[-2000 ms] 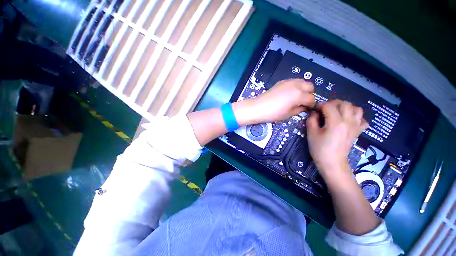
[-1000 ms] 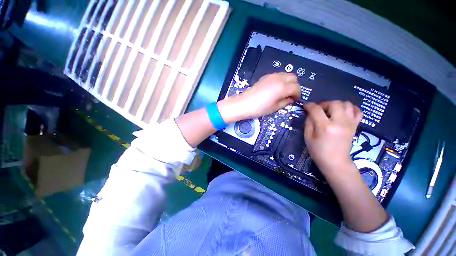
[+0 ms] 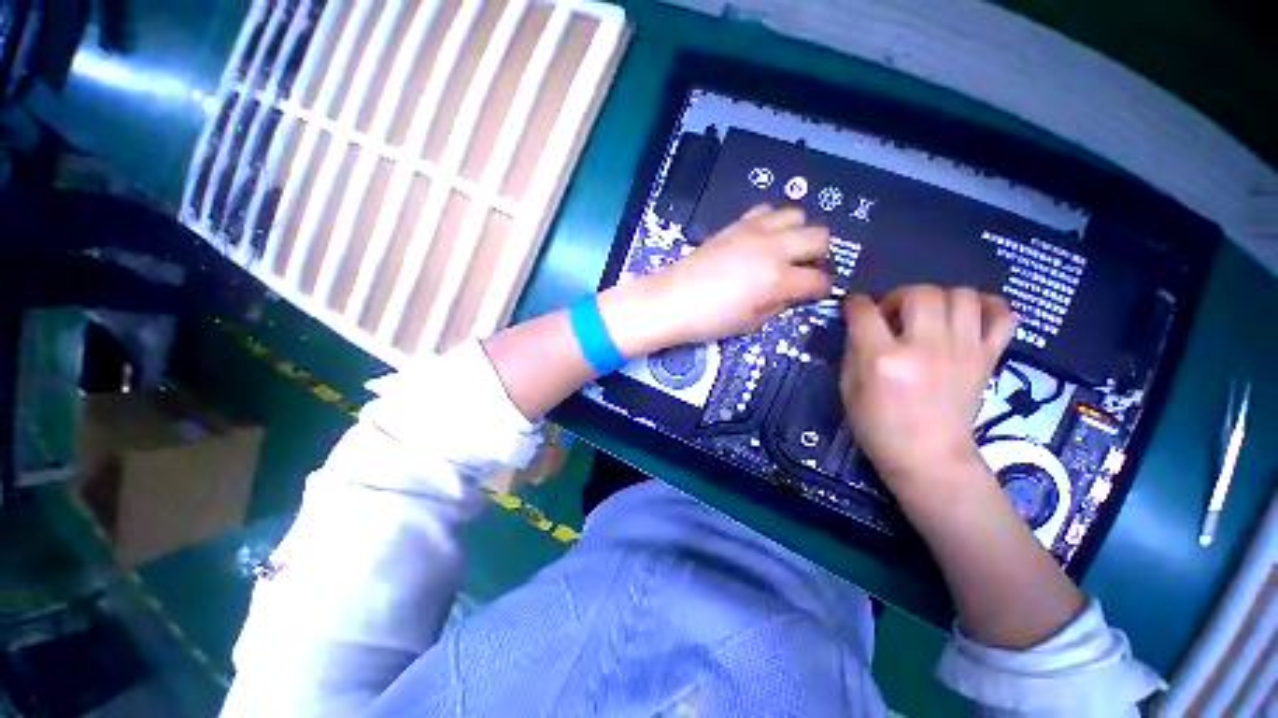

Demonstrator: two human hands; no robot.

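Observation:
An open laptop base (image 3: pixel 673 168) lies on the green bench, insides facing up. Its black battery pack (image 3: pixel 925 232) fills the far side, with white print and round symbols. My left hand (image 3: pixel 750 281), with a blue band on the wrist, reaches over the battery's near edge, fingers bent down. My right hand (image 3: pixel 918 372) is beside it over the motherboard (image 3: pixel 764 368), fingers curled. The fingertips of both hands meet the battery and motherboard border. Whether they hold a small part cannot be seen. A silvery fan (image 3: pixel 1030 491) shows near my right forearm.
Slim silvery tweezers (image 3: pixel 1226 463) lie on the bench at the right. A white slotted tray (image 3: pixel 512 211) stands at the left, with dark strips in some slots. Another white tray (image 3: pixel 1240 652) is at the lower right. A cardboard box (image 3: pixel 175 470) is on the floor at lower left.
The view has shifted, so the laptop and tray sit further left in the picture. The fingertips of my two hands are slightly further apart than before. Both hands stay at the same battery edge.

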